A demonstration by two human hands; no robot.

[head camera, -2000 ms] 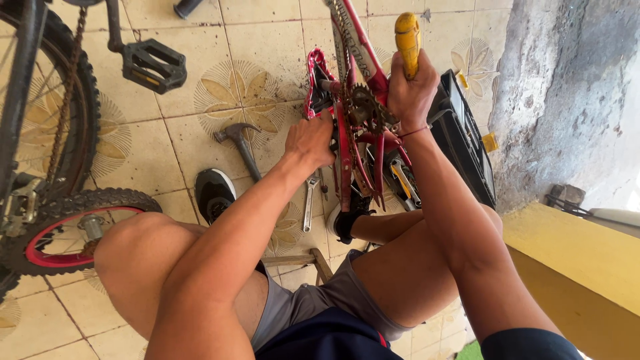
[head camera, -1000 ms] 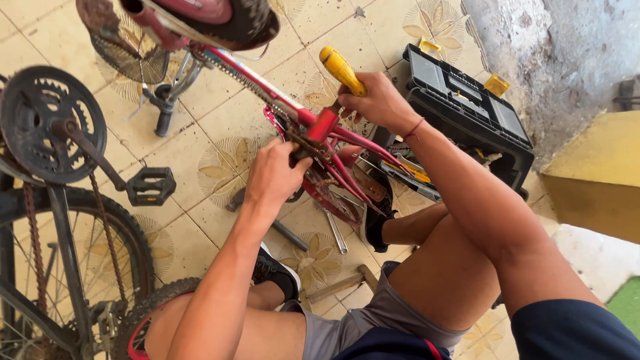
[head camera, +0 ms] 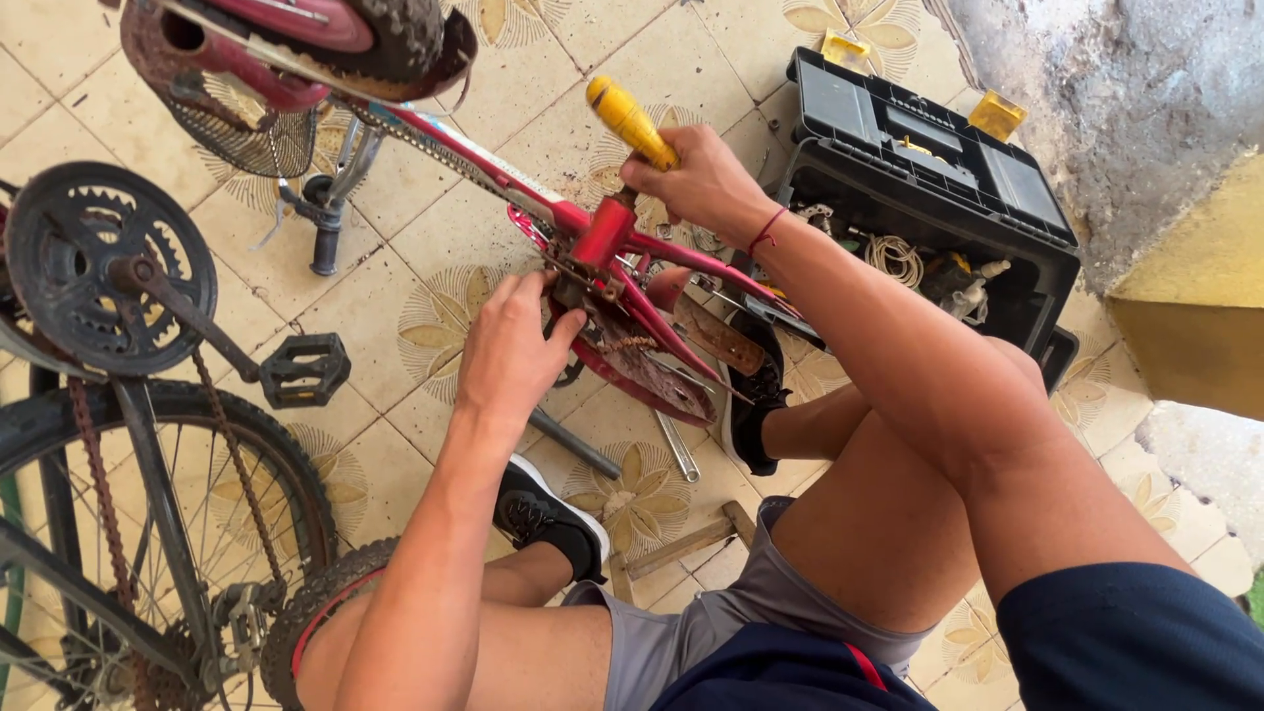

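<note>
A red bicycle frame (head camera: 494, 176) lies across the middle, its bottom bracket shell (head camera: 604, 232) between my hands. My right hand (head camera: 696, 188) is closed around the yellow handle of a screwdriver (head camera: 632, 120); the handle points up and away, and the tool's lower end meets the right end of the shell. My left hand (head camera: 518, 341) rests at the shell's other end, fingers and thumb around a part by the chain, mostly hidden by the fingers. A rusty, dirty chain guard (head camera: 652, 380) hangs below the shell.
An open black toolbox (head camera: 928, 197) with rope and tools stands at right. A black bicycle with crankset (head camera: 109, 267) and pedal (head camera: 304, 370) is at left. On the tiled floor lie a wrench (head camera: 677, 446) and a hammer handle (head camera: 576, 444). A yellow ledge (head camera: 1195, 336) is at far right.
The view has swung since two seconds ago. The red frame is turned, its bottom bracket shell now showing between my hands. The screwdriver has stayed in my right hand.
</note>
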